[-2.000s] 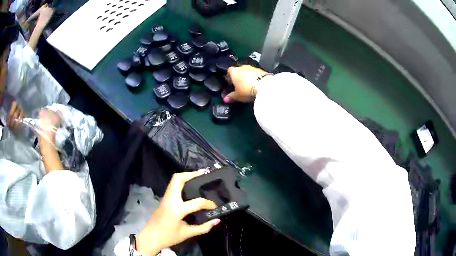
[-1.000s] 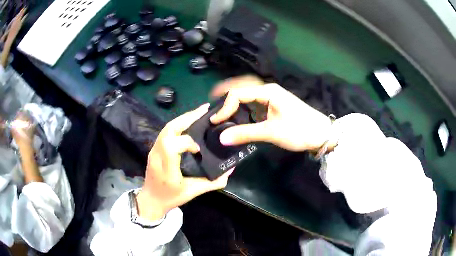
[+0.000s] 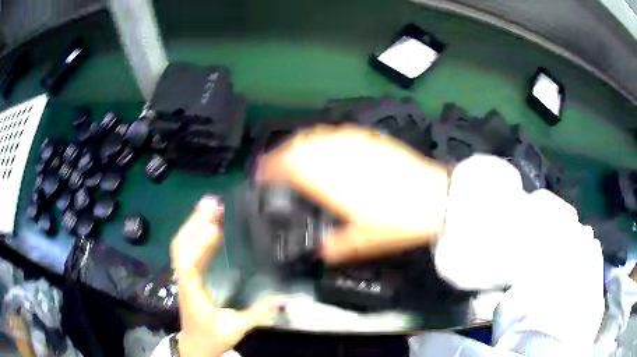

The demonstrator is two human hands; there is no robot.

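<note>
My right hand [image 3: 356, 188], blurred by motion, holds a black insert [image 3: 286, 226] with a device showing in its opening, over the bench front. My left hand [image 3: 209, 286] is just left of the insert, its thumb and fingers spread apart, with nothing in it. Another black insert with white icons [image 3: 360, 284] lies below my right hand. Loose black devices [image 3: 77, 181] lie in a cluster at the left, one [image 3: 135, 228] a little apart.
A stack of black inserts [image 3: 195, 115] stands by the metal post [image 3: 140, 45]. More inserts [image 3: 461, 132] are piled behind my right hand. Open boxes [image 3: 408, 57] with white inside lie at the back. A white perforated tray [image 3: 21, 153] and black plastic bag [image 3: 115, 275] are at left.
The view has swung right. My left hand has let go of the insert and opened. My right hand has taken the insert away from it.
</note>
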